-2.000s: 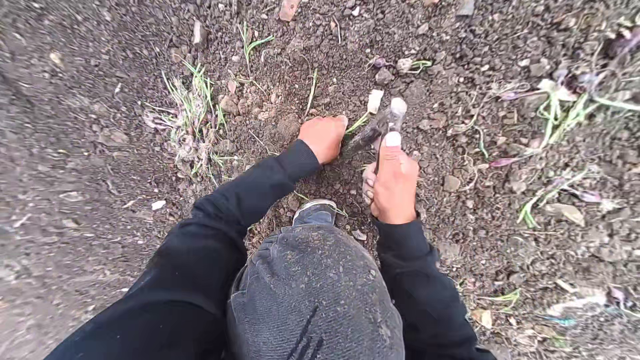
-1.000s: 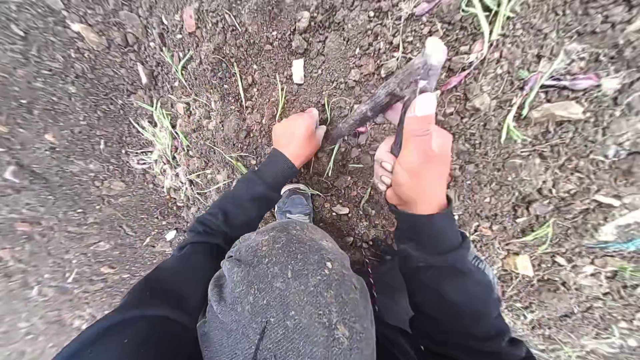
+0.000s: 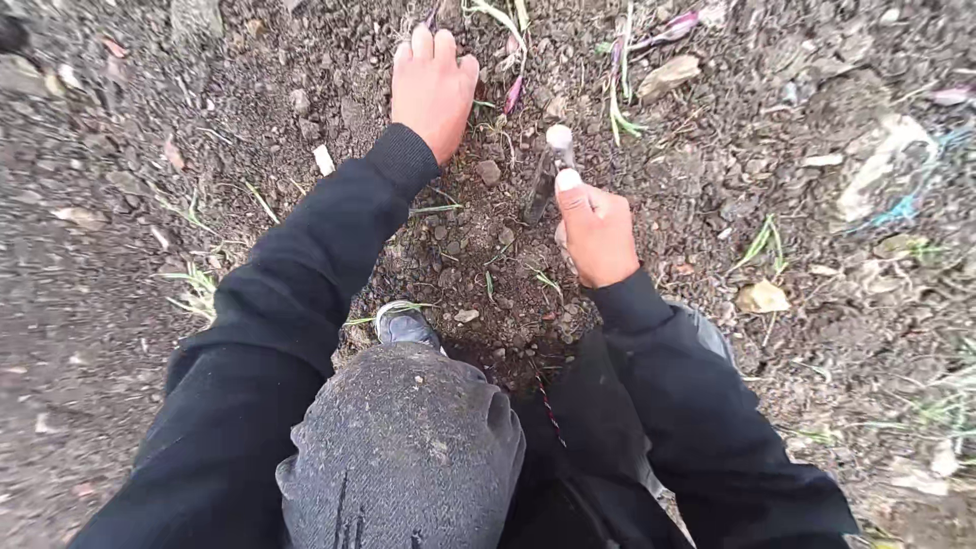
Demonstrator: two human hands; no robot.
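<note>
My right hand (image 3: pixel 600 232) is closed around the handle of a digging tool; its rounded pale end (image 3: pixel 559 137) shows above my thumb, and its dark blade (image 3: pixel 540 189) points down at the soil. Toward the top, my left hand (image 3: pixel 435 91) reaches over the ground, fingers pointing away from me; whether anything is under the fingertips is hidden. Just right of it lies a thin purple bulb plant (image 3: pixel 515 93) with a pale green stalk. Another purple-bulbed plant (image 3: pixel 672 29) lies farther right, near loose green stalks (image 3: pixel 616 99).
My shoe (image 3: pixel 406 324) and grey-trousered knee (image 3: pixel 404 450) are below the hands. Stones lie about, among them a flat tan one (image 3: pixel 669 78) and a yellowish one (image 3: pixel 762 297). Grass tufts (image 3: pixel 198 290) grow at left, and pale debris with blue strands (image 3: pixel 903 206) lies at right.
My left hand has moved away from the tool's blade, up toward the purple bulb plants. My right hand still holds the tool, now lower and with the blade turned downward. The view has shifted.
</note>
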